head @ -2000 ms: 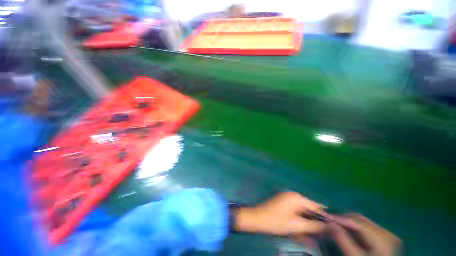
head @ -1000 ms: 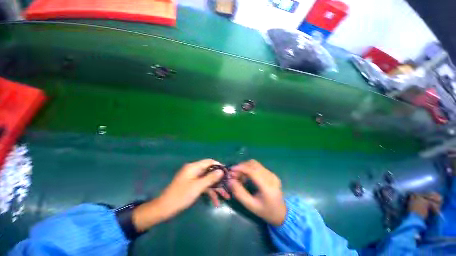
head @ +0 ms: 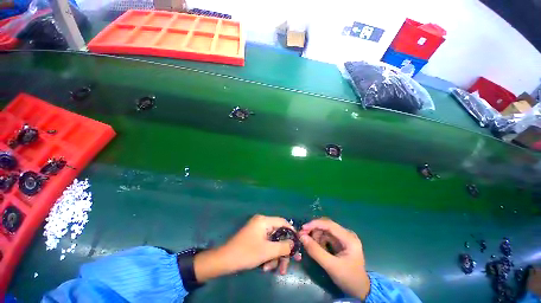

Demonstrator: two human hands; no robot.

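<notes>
A round black unit (head: 283,235) with a paler ring is held in front of me at the bottom centre. My left hand (head: 255,245) grips it between thumb and fingers; a black band is on that wrist. My right hand (head: 333,251) is at the unit's right side, its thumb and index finger pinched together at the edge. Whether they hold a small part is hidden. A heap of tiny white parts (head: 69,214) lies to the left on the dark green worktop (head: 154,213).
A red tray (head: 89,133) with black units is at left. Several black units, one a round unit (head: 333,151), sit spaced along the green belt (head: 249,160). A pile of black parts (head: 501,272) lies at lower right. The far ledge holds an orange-red tray (head: 172,35) and bagged parts (head: 385,86).
The view has swung back left from a second ago, showing more of the left tray and white heap. Both hands stay together at the black unit. The belt's units appear shifted.
</notes>
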